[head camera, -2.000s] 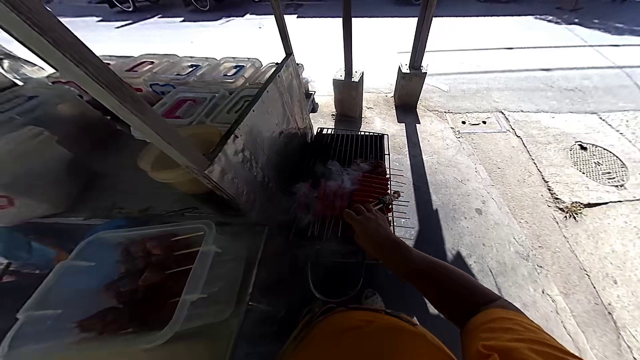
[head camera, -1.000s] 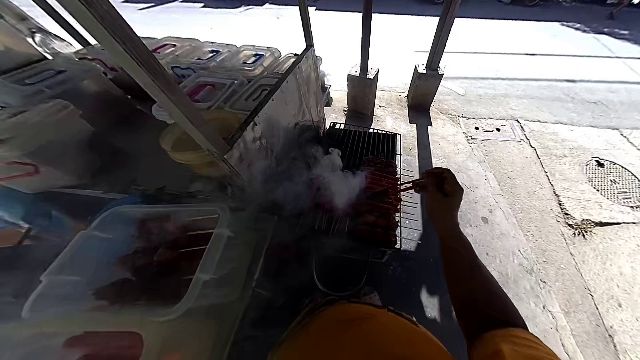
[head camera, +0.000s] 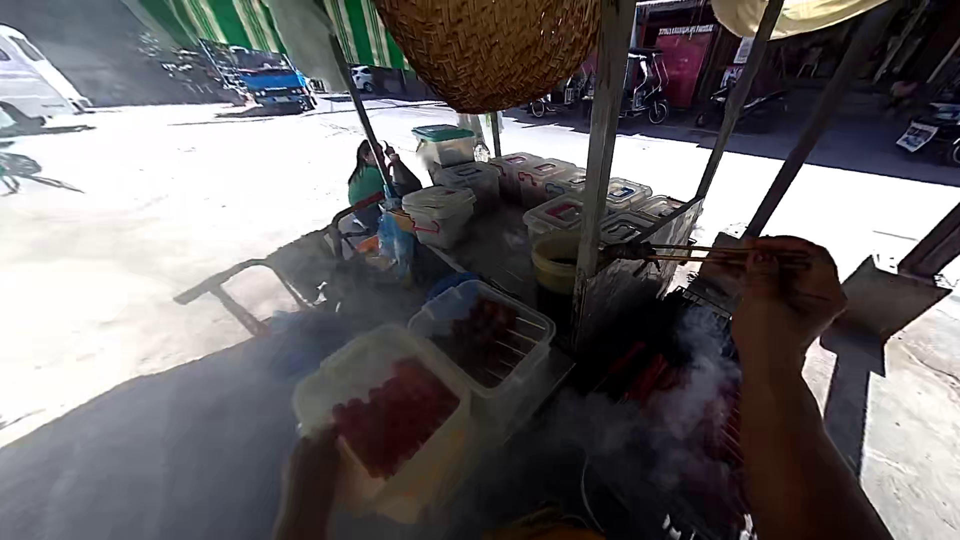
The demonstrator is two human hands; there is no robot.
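Note:
My right hand is raised above the smoking grill, closed on the ends of wooden skewers that carry dark pieces of food at their far end. Red skewered food lies on the grill below, partly veiled by smoke. My left hand, dim in the smoke, is at the near left side of a plastic container with red food in it; its fingers are mostly hidden. Just beyond stands a clear plastic tub with browned skewered meat.
A yellowish bucket stands behind a wooden post near the skewer tips. Lidded plastic boxes cover the cart's far part. A woven basket hangs overhead. A person is beyond the cart. Smoke drifts across the near side.
The view has swung left and up. My right hand, over the grill's right edge a second ago, is now raised with skewers in it. My left hand has come into view beside the container.

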